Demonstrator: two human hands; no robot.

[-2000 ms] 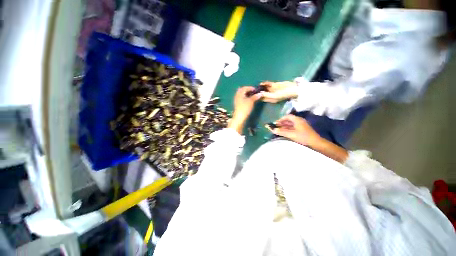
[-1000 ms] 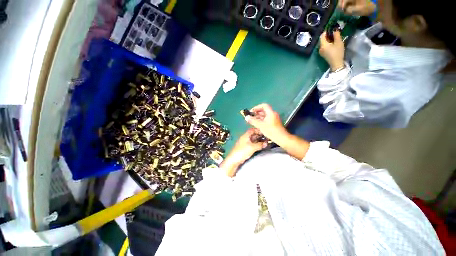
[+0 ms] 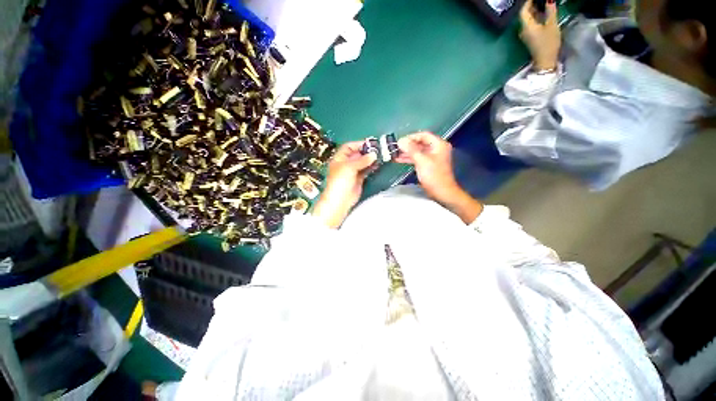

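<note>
My left hand [image 3: 345, 174] and my right hand [image 3: 432, 163] are close together in front of my chest. Between their fingertips is a small assembly of black binder clips [image 3: 390, 147] with thin wire handles and a pale strip. My right fingers hold the clip on the right side. My left fingers hold the dark piece at the left side. Whether a watch case sits between them cannot be told. A great heap of binder clips [image 3: 204, 117] with tan strips lies to the left of my hands.
A blue bin [image 3: 59, 102] is behind the heap, with a white sheet [image 3: 302, 47] and crumpled tissue [image 3: 349, 41] beyond. Two cream blocks [image 3: 307, 186] lie at the heap's edge. A slotted black tray [image 3: 180, 286] is lower left. A coworker's sleeve [image 3: 534, 102] is at upper right.
My hands have come together at the clips; a second earlier my right hand held a clip above my left. The view has shifted, and the round-pocket tray is mostly out of frame.
</note>
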